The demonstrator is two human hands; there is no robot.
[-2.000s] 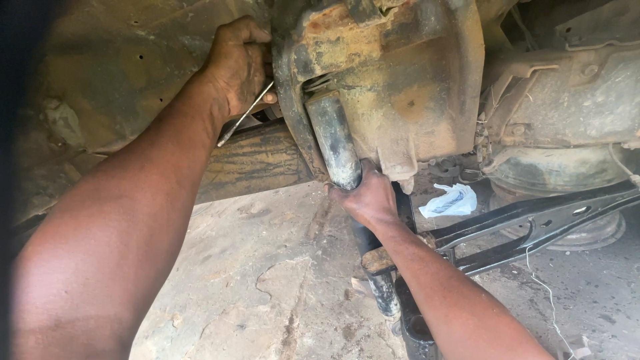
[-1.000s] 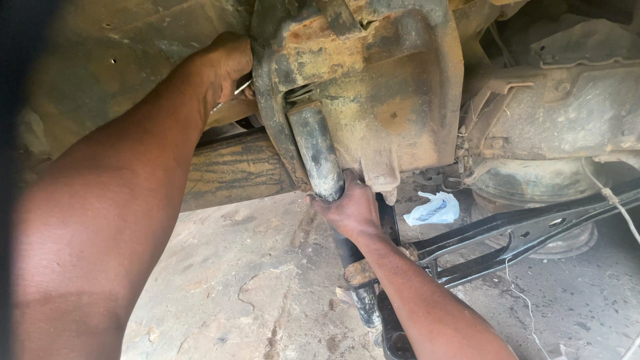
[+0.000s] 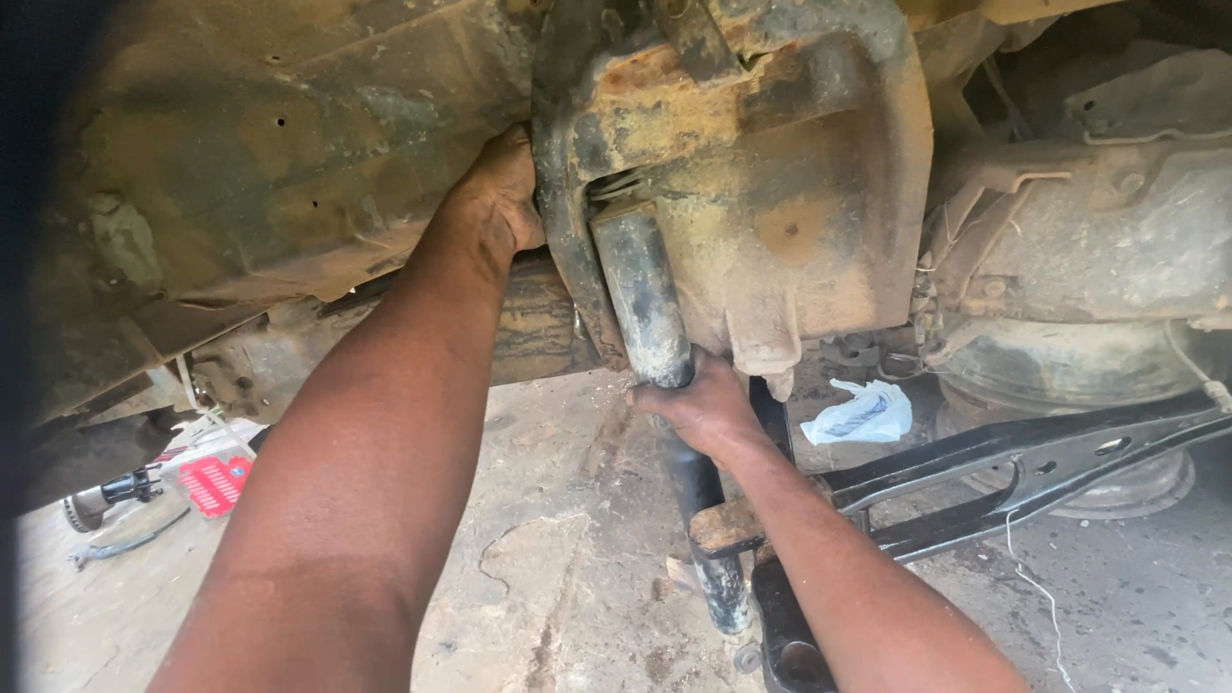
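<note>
My right hand (image 3: 707, 404) grips a dark, dusty shock absorber (image 3: 643, 289) just below its wider upper tube. The shock absorber slants down from an opening in a rusty metal bracket (image 3: 828, 212) of the vehicle's underside, and its lower end hangs beside a black suspension arm (image 3: 972, 452). Up at the left edge of that bracket is my left hand (image 3: 505, 192), its fingers reaching behind the curved rim, so what they hold is hidden. Behind the wrist runs a rusty frame rail (image 3: 539, 327).
A crumpled pale plastic bag (image 3: 857, 412) lies on the concrete floor (image 3: 520, 577). A wheel rim (image 3: 1068, 385) stands at the right, with a thin wire (image 3: 1035, 582) in front. At the far left are a red and white box (image 3: 214, 481) and a metal part (image 3: 101, 499).
The thin metal rod seen in my left hand earlier is no longer visible, and that hand now reaches behind the bracket's edge. My right hand still grips the shock absorber.
</note>
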